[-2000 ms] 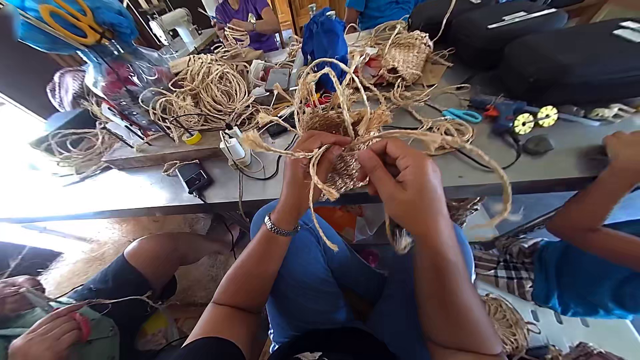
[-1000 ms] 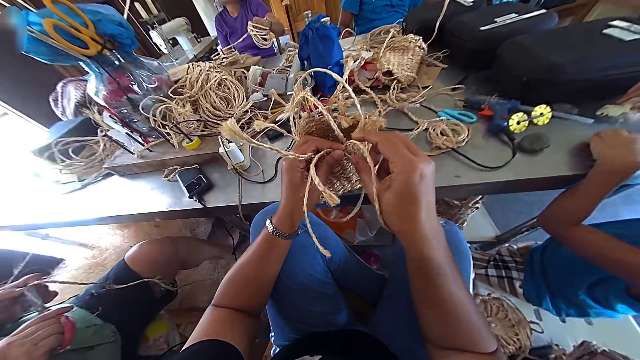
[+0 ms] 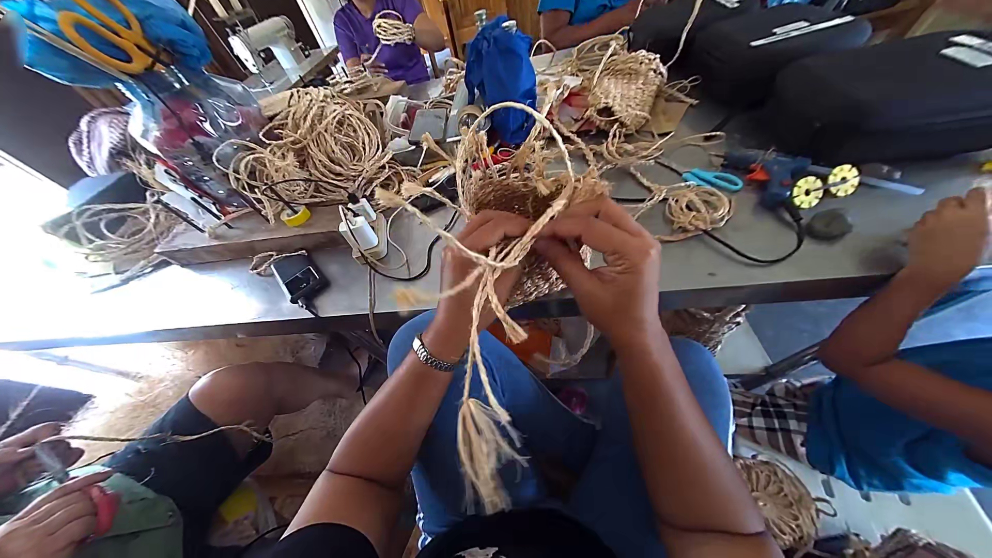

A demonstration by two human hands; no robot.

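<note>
A woven natural-fiber basket point(image 3: 535, 275) with loose braided cords around its rim is between my hands at the table's edge. My left hand point(image 3: 484, 252) grips its rim and braided cords on the left. My right hand point(image 3: 608, 260) pinches a braided cord point(image 3: 546, 221) at the rim, thumb and index finger together. Several cord ends hang over my left hand, and one frayed tassel point(image 3: 484, 449) dangles above my lap. One cord arches above the basket. My fingers hide part of the rim.
On the table point(image 3: 697, 275) lie coiled braided rope point(image 3: 318, 147), a power adapter point(image 3: 298, 277), light-blue scissors point(image 3: 713, 180), a glue gun point(image 3: 775, 174), a stone point(image 3: 828, 224) and black cases point(image 3: 883, 101). Another woven piece point(image 3: 624, 85) lies behind. Co-workers sit at both sides and across.
The long cord that looped out past my right hand two seconds ago is no longer there. Frayed cord ends now hang lower, in front of my left wrist. Both hands remain at the rim.
</note>
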